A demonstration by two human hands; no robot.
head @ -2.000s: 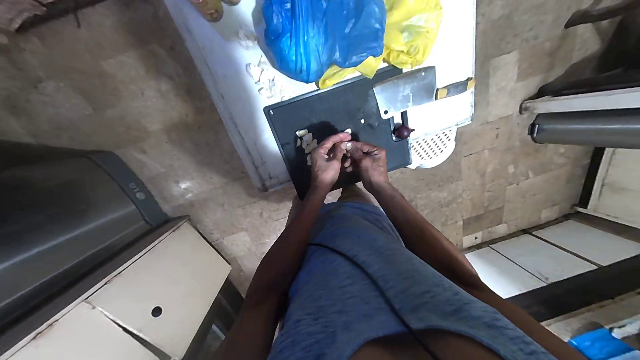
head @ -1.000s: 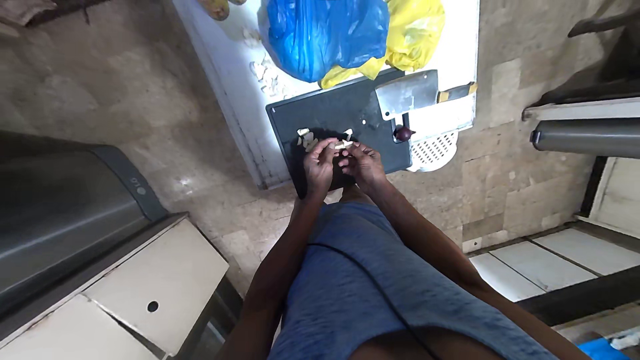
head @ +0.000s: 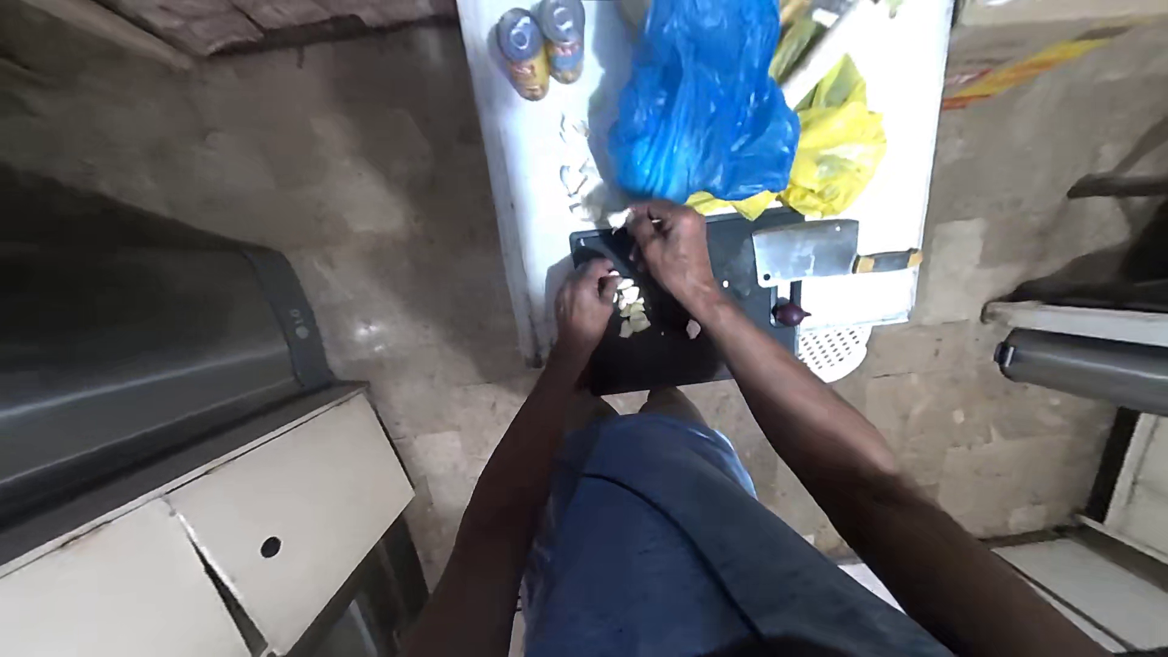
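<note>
My left hand (head: 586,303) is low over the left part of a black cutting board (head: 666,360), its fingertips at a small pale piece beside several peeled garlic cloves (head: 631,308). Across the board's top left edge reaches my right hand (head: 673,245), with whitish garlic skin (head: 620,219) at its fingertips. One pinkish clove (head: 693,328) lies alone near the board's middle. A cleaver (head: 808,251) rests on the right part of the board, its handle pointing right. Just below it sits a small red onion (head: 790,314).
Blue plastic bag (head: 707,109) and yellow plastic bag (head: 835,151) lie behind the board on the white table (head: 511,210). Two jars or bottles (head: 525,55) stand at the back left, with loose garlic skins (head: 575,178) nearer. A white perforated stool seat (head: 835,351) shows under the right edge.
My hands, together over the board before, are now apart. My right hand has moved up and left to the board's far edge; my left is beside the cloves. The view has shifted, showing more of the table's back.
</note>
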